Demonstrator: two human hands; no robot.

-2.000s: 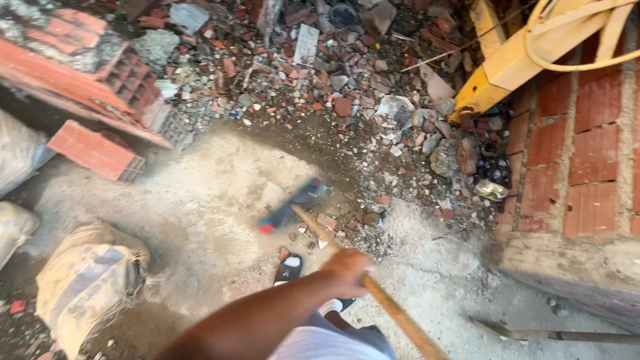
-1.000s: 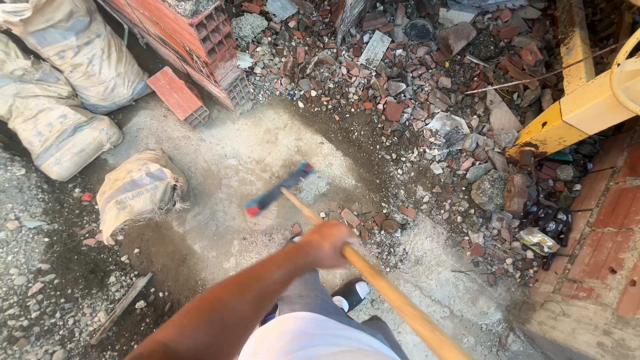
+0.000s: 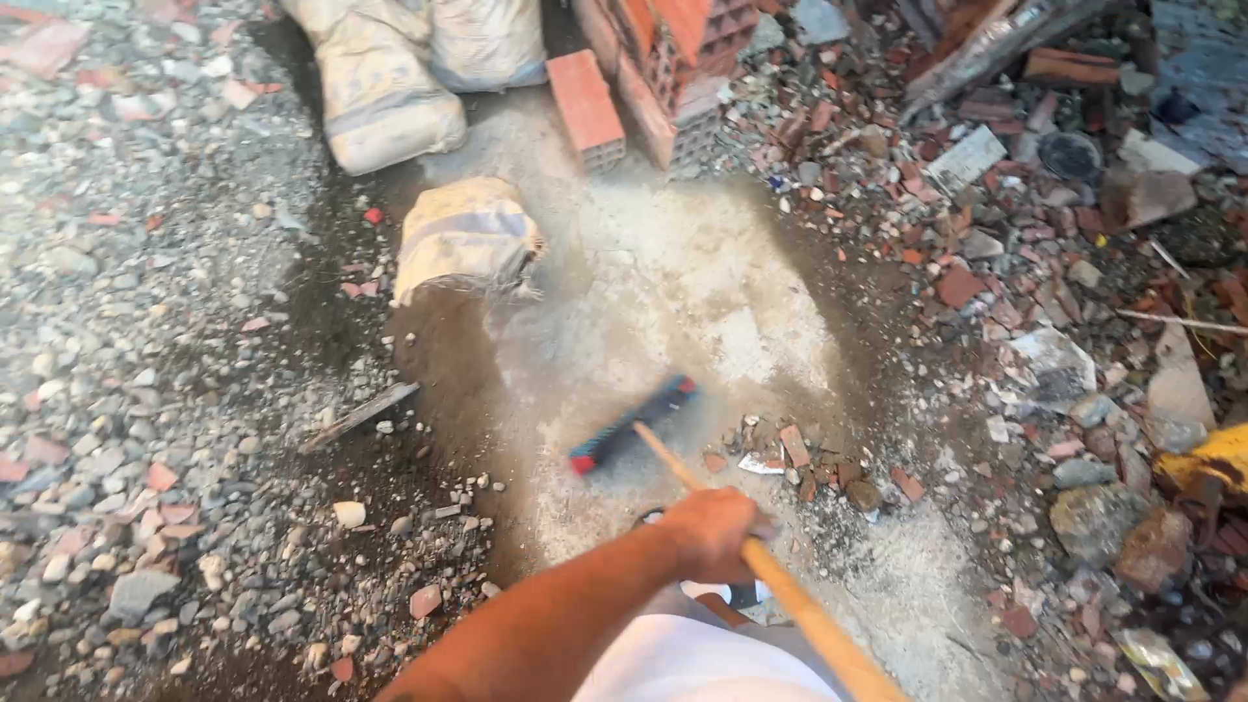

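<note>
My left hand (image 3: 720, 534) is wrapped around the wooden handle of a push broom, its arm reaching in from the bottom left. The handle (image 3: 814, 614) runs on to the bottom edge. Its dark broom head (image 3: 634, 425), with red ends, rests on or just over the dusty concrete floor (image 3: 673, 283) and is slightly blurred. A small heap of brick pieces and rubble (image 3: 829, 473) lies to the right of the broom head. My right hand is out of view.
A filled sack (image 3: 468, 234) stands on the left, with more sacks (image 3: 390, 107) behind. A hollow brick (image 3: 587, 109) lies beside stacked bricks (image 3: 682, 58). Gravel (image 3: 146, 409) covers the left, rubble (image 3: 985, 244) the right. A wood strip (image 3: 359, 417) lies among the gravel.
The view has shifted left, bringing more gravel and sacks into sight. My left hand stays on the broom handle. The broom head has moved over the floor; which way is not clear.
</note>
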